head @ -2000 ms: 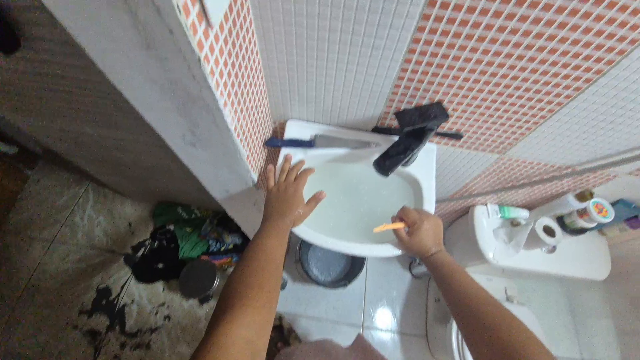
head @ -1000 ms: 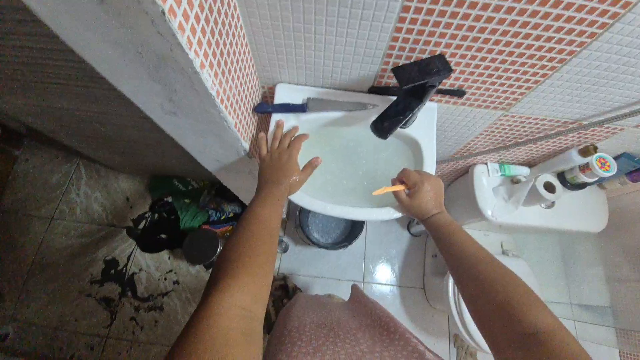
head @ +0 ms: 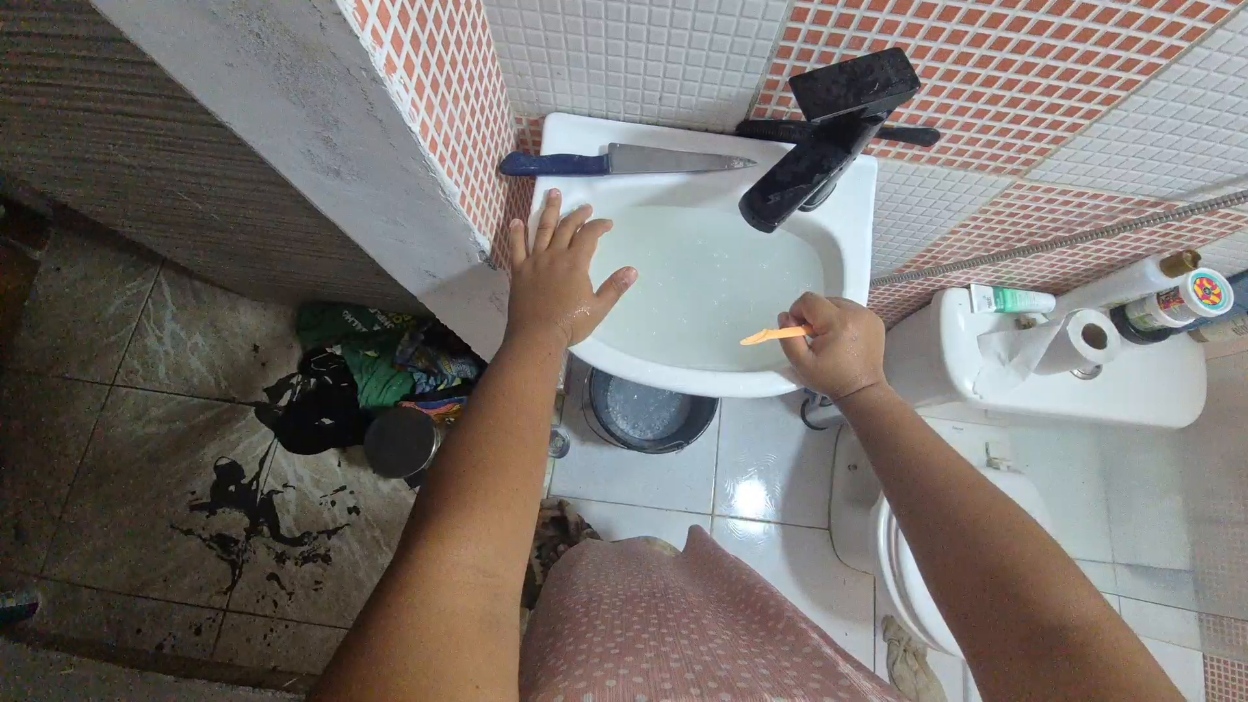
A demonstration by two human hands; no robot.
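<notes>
My left hand [head: 563,283] rests with spread fingers on the left rim of a white washbasin [head: 673,378], holding nothing. In my right hand [head: 837,343], over the basin's right front edge, is a slim orange plastic tool [head: 775,334]; its tip points left over the bowl, and the fist hides its other end. Cloudy water [head: 707,283] fills the bowl. A knife with a blue handle [head: 556,165] lies along the back left rim, its blade pointing right. The black faucet [head: 809,171] leans over the bowl, with a dark-handled object [head: 907,135] behind it.
Below the basin stands a dark bucket [head: 648,409] holding liquid. A toilet [head: 975,546] is at the right; its tank [head: 1121,400] bears a toilet paper roll [head: 1089,338], a tube [head: 1012,300] and several containers. Crumpled cloths [head: 341,390] and a round dark container [head: 402,442] lie on the floor at left.
The view has shifted somewhat. My left hand stays at the basin's left rim, and my right hand still holds the orange tool near the right front edge.
</notes>
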